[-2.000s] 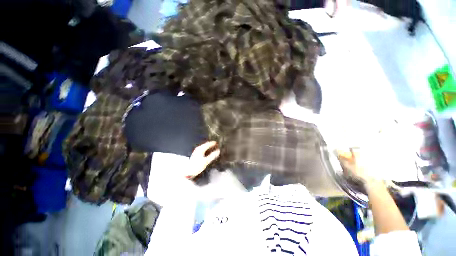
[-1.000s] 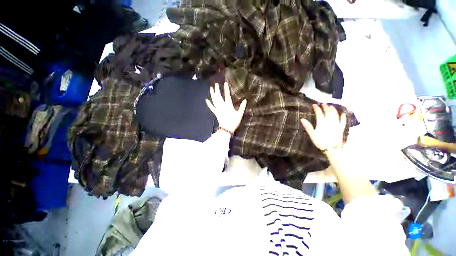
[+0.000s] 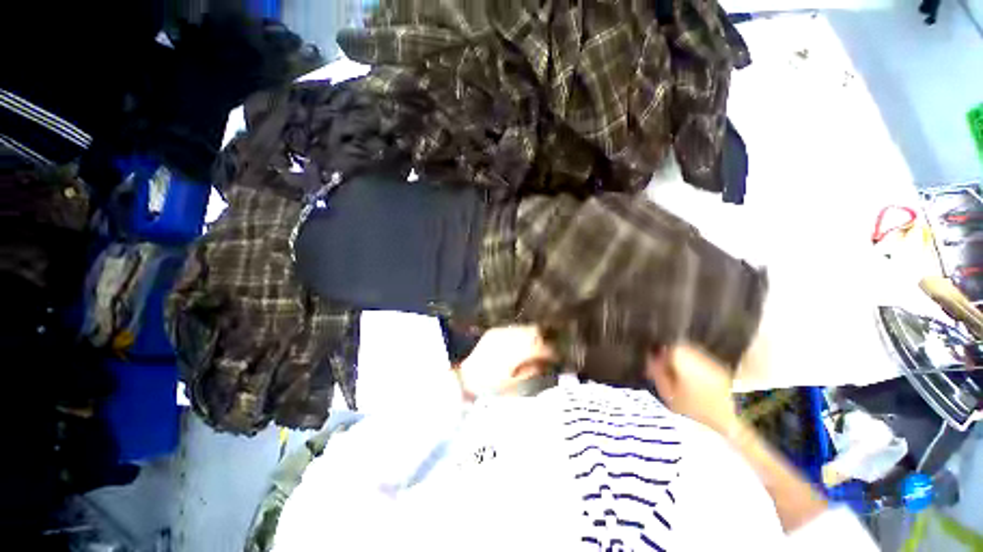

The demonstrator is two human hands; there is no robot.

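Note:
The dark brown plaid garment piece [image 3: 636,275] lies over the right part of the black padded pressing board [image 3: 388,243], its right side blurred. My left hand [image 3: 501,361] is at the near edge of the piece, blurred, with its fingers partly hidden by the cloth. My right hand [image 3: 690,377] is at the near right edge, its fingers against the cloth; the blur hides whether they pinch it. The steam iron [image 3: 932,356] stands at the right table edge, away from both hands.
A large crumpled plaid pile [image 3: 561,86] lies beyond the board. A smaller plaid pile [image 3: 253,313] lies left of the board's rounded end. Red-orange handle loops [image 3: 894,222] lie on the white table [image 3: 825,140] at right. Blue bins [image 3: 172,205] stand at far left.
Both hands first moved onto the plaid piece, the right one leaving the iron. Since then both have moved down to its near edge, and the cloth has shifted and blurred.

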